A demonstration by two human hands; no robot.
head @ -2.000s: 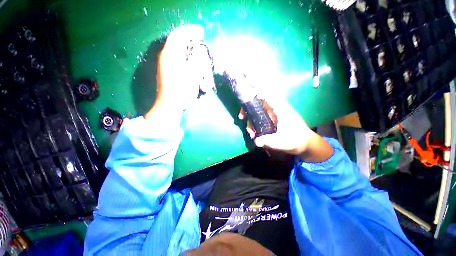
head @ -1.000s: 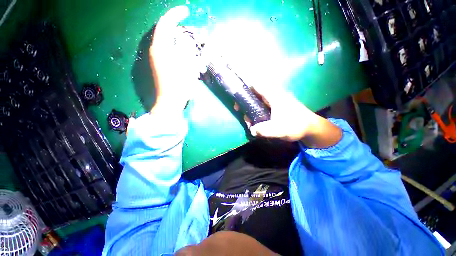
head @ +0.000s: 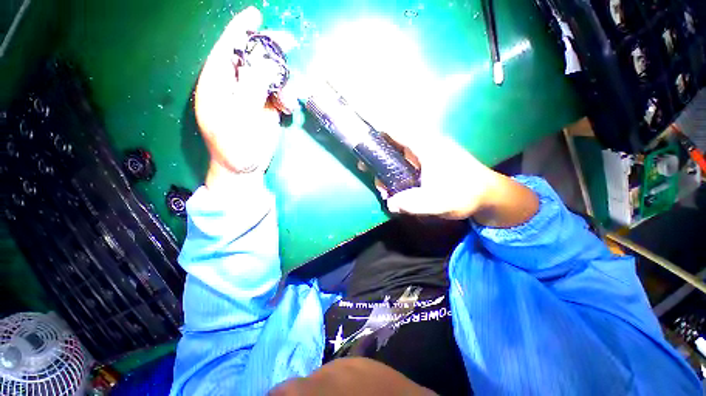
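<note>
My left hand (head: 232,112) holds a round dark part (head: 265,60) between its fingers over the green bench top (head: 325,224). My right hand (head: 445,182) grips a thick black cylindrical power tool (head: 364,145) by its rear end. The tool slants up and left toward the part; its front end is lost in the white glare, and a gap shows between the tool and my left hand. Two loose round black parts, one upper (head: 138,165) and one lower (head: 178,201), lie left of my left wrist.
A black pocketed tray (head: 85,224) lies at left, another (head: 642,66) at upper right. A slim dark stick (head: 493,39) lies right of the glare. A white fan (head: 39,352) stands lower left. A box with a green board (head: 654,182) and an orange-handled tool (head: 697,157) are at right.
My left hand has moved left, away from the tool, and turned so the round part shows more clearly. The tool stays in my right hand. The view has shifted slightly.
</note>
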